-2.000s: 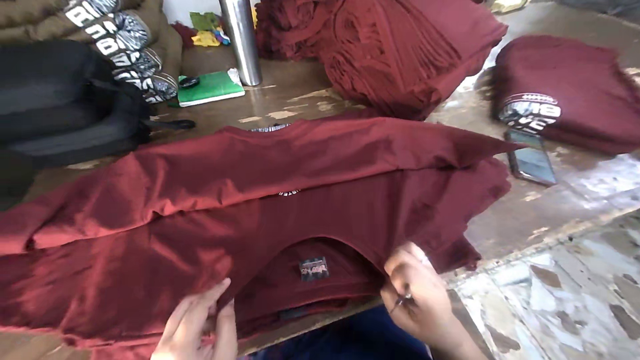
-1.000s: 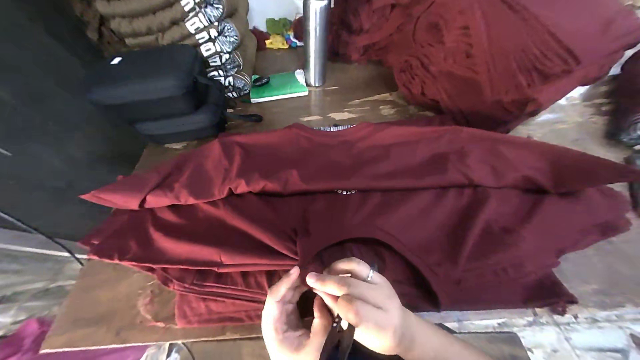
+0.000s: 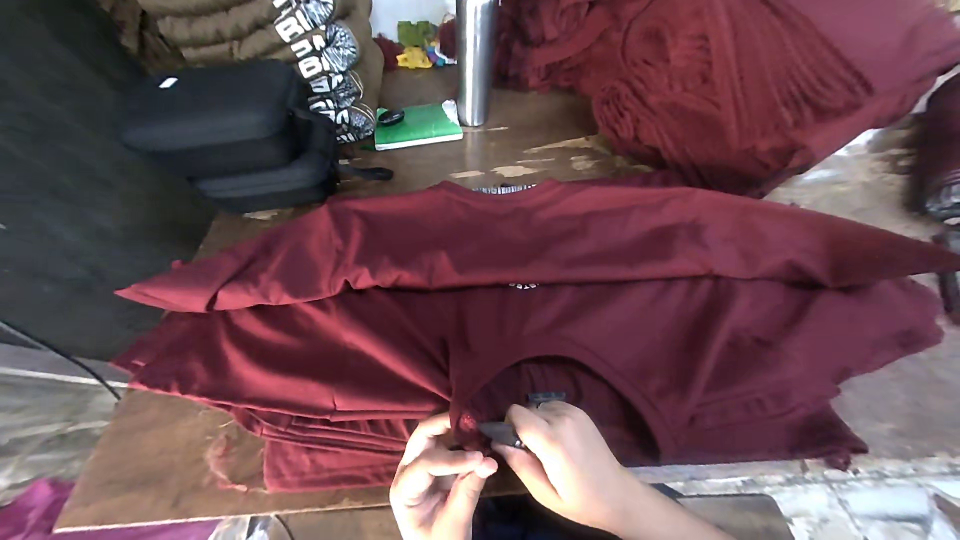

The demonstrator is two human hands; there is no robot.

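A maroon knit shirt lies spread over a stack of similar maroon garments on a wooden table. Its neckline opens toward me, with a small dark label inside the neck. My left hand pinches the left side of the neckband between thumb and fingers. My right hand holds a small metal cutting tool, likely thread snippers, its tip at the pinched neckband. The rest of the tool is hidden by my fingers.
Behind the shirt stand a black case, folded brown garments, a green notebook and a steel bottle. A large maroon garment pile lies at the back right. Loose red threads lie at the table's front left.
My hands, apart at either side of the neckline two seconds ago, are now together at its left side. The view has swung left.
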